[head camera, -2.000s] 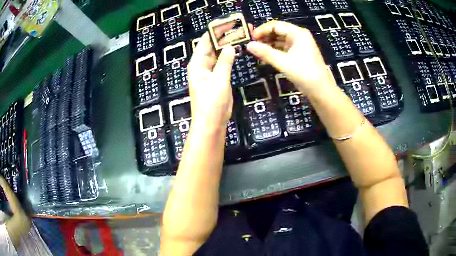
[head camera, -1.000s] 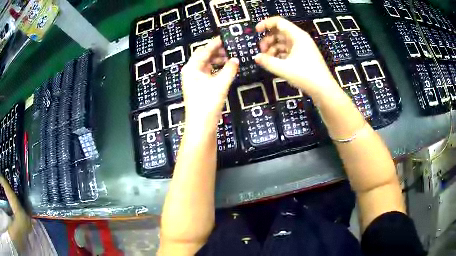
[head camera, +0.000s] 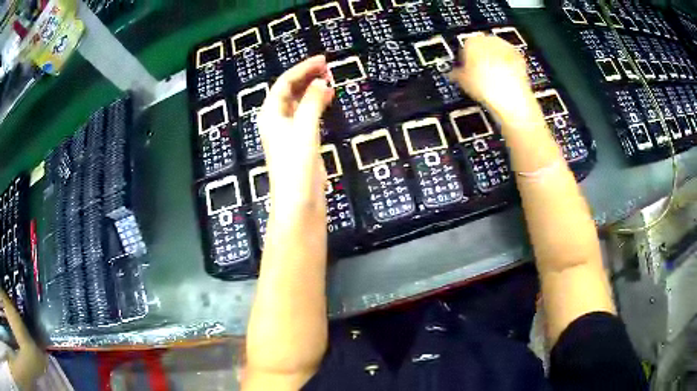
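A black tray (head camera: 359, 243) holds rows of fitted housings with pale gold window frames and white numerals. My left hand (head camera: 294, 103) is over its middle, thumb and fingers a little apart, holding nothing visible. Just right of its fingertips a fitted housing (head camera: 358, 103) lies in the middle row. My right hand (head camera: 493, 72) is over the right part of the same row, beside another fitted housing (head camera: 437, 53). Its fingertips are blurred and partly hidden, so a grip cannot be told. Loose keypads (head camera: 393, 61) lie between these housings, above a dark gap.
Long keypad stacks (head camera: 88, 221) stand on the left, with a loose numbered piece (head camera: 128, 231) at their right side. A neighbouring tray of housings (head camera: 638, 114) is at far right. Another person's arm (head camera: 23, 344) and a red stool (head camera: 134, 370) show at lower left.
The fitted housing that was between my hands is out of them, and one lies in the middle row. My right hand has moved right and my left hand slightly left. The view has shifted slightly.
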